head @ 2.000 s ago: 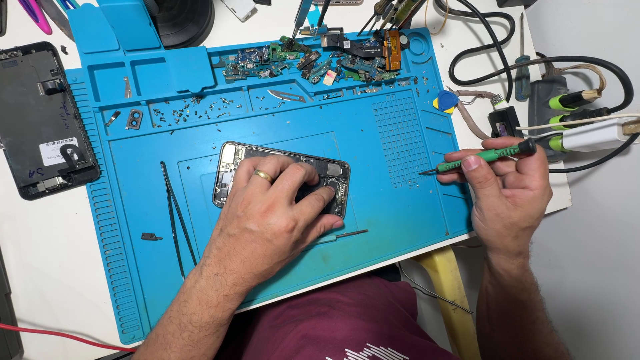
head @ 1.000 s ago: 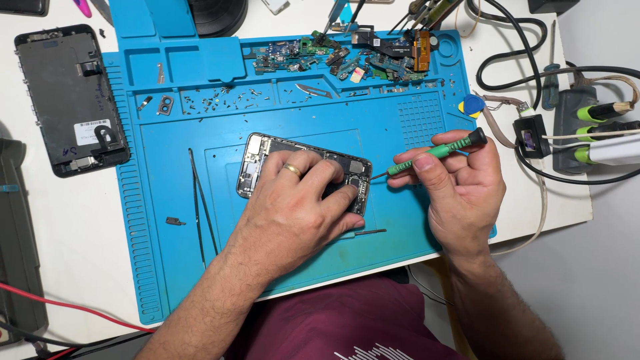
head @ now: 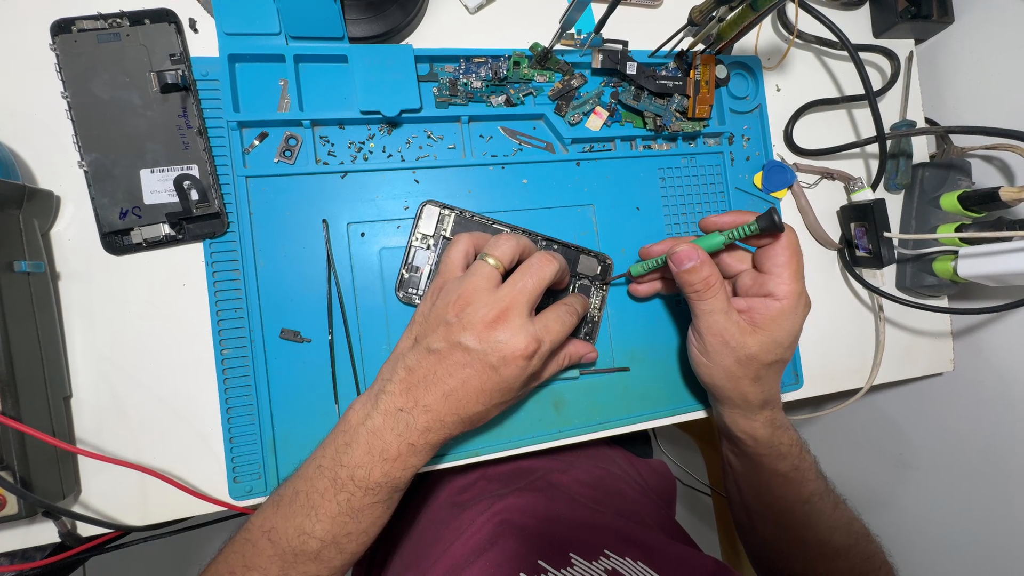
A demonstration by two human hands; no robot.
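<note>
An opened smartphone (head: 590, 264) lies tilted on the blue silicone repair mat (head: 520, 408). My left hand (head: 496, 328) rests over it, fingers bent on its inside and thumb by the lower edge, so much of the phone's middle is hidden. In my right hand (head: 720, 296) is a green precision screwdriver (head: 704, 245) with a black cap, its tip at the phone's right end. Another screwdriver (head: 604, 370) lies partly under my left hand. Black tweezers (head: 330, 312) and a small dark part (head: 294, 335) lie to the left.
A detached phone screen assembly (head: 136, 120) overlaps the mat's left edge. Tiny screws (head: 380, 144), a scalpel blade (head: 526, 139) and a pile of circuit boards (head: 496, 78) fill the mat's upper trays. Cables and a power strip (head: 928, 224) are at the right, red leads (head: 120, 460) at lower left.
My right hand has brought the green screwdriver left, from above the mat's grid to the phone's right end. My left hand stays on the phone. The view has shifted somewhat.
</note>
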